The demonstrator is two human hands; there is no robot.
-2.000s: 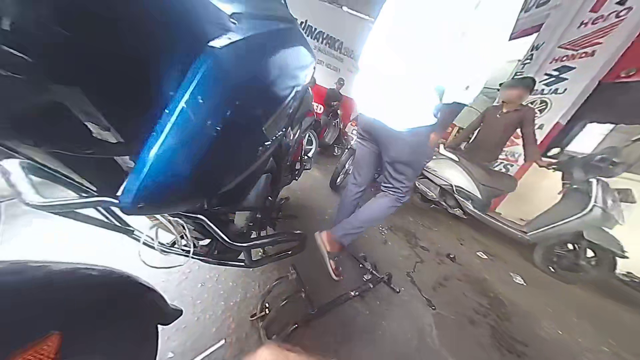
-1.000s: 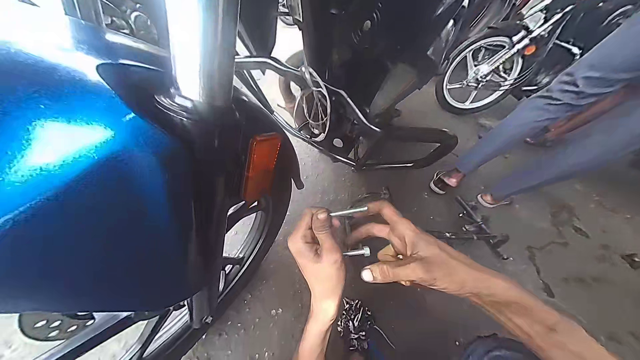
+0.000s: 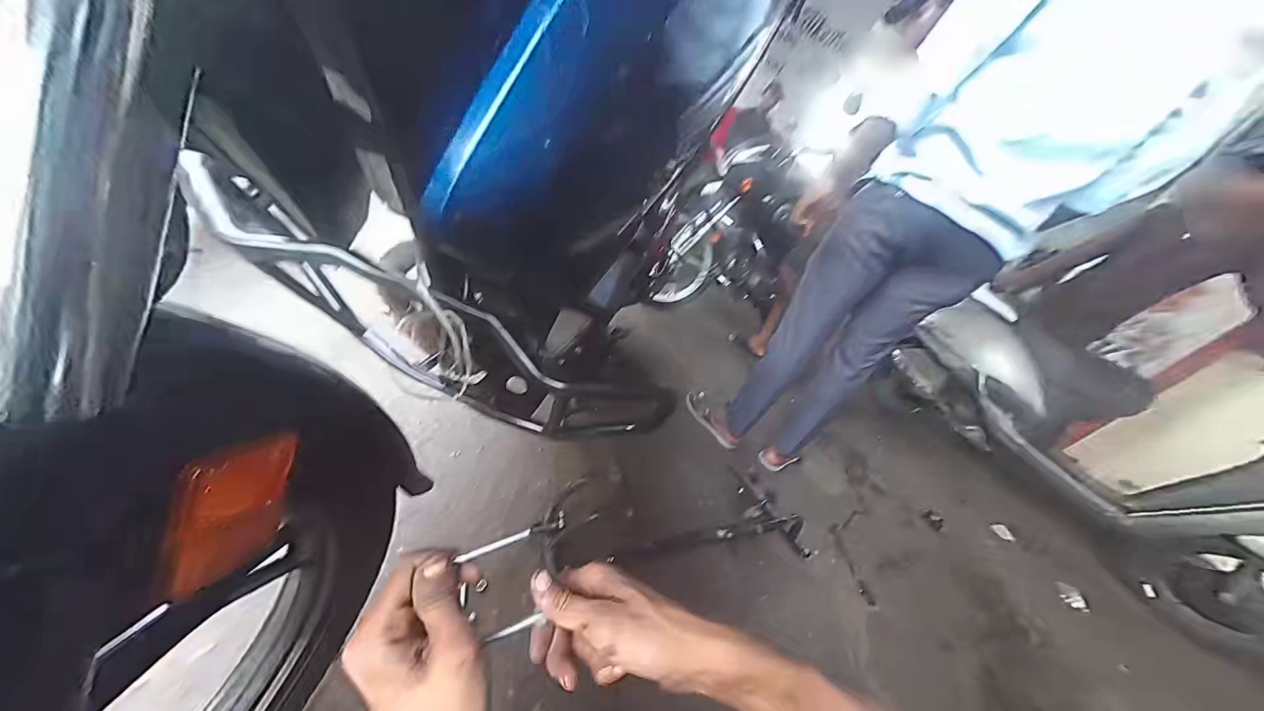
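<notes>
At the bottom of the head view, my left hand [image 3: 420, 632] pinches a long metal bolt [image 3: 499, 543] between thumb and finger, its far end pointing up and right. My right hand [image 3: 627, 627], just to the right, has its fingertips on a second slim metal bolt [image 3: 513, 627], whose other end reaches toward my left hand. A small nut-like piece [image 3: 481, 586] shows between the hands; whether it is held or lies on the floor cannot be told. Both hands are in front of a motorcycle's black front mudguard [image 3: 326, 395] with an orange reflector [image 3: 232, 513].
A tubular metal crash guard [image 3: 504, 336] hangs beside the blue motorcycle body panel [image 3: 513, 109]. Black metal parts [image 3: 726, 533] lie on the floor ahead. A person in grey trousers [image 3: 869, 286] stands beyond them, near a scooter [image 3: 987, 365] at the right.
Both hands, hardly visible two seconds ago, are in view. Since one second ago, the upper bolt's far end has come away from my right fingers. The view has swung strongly.
</notes>
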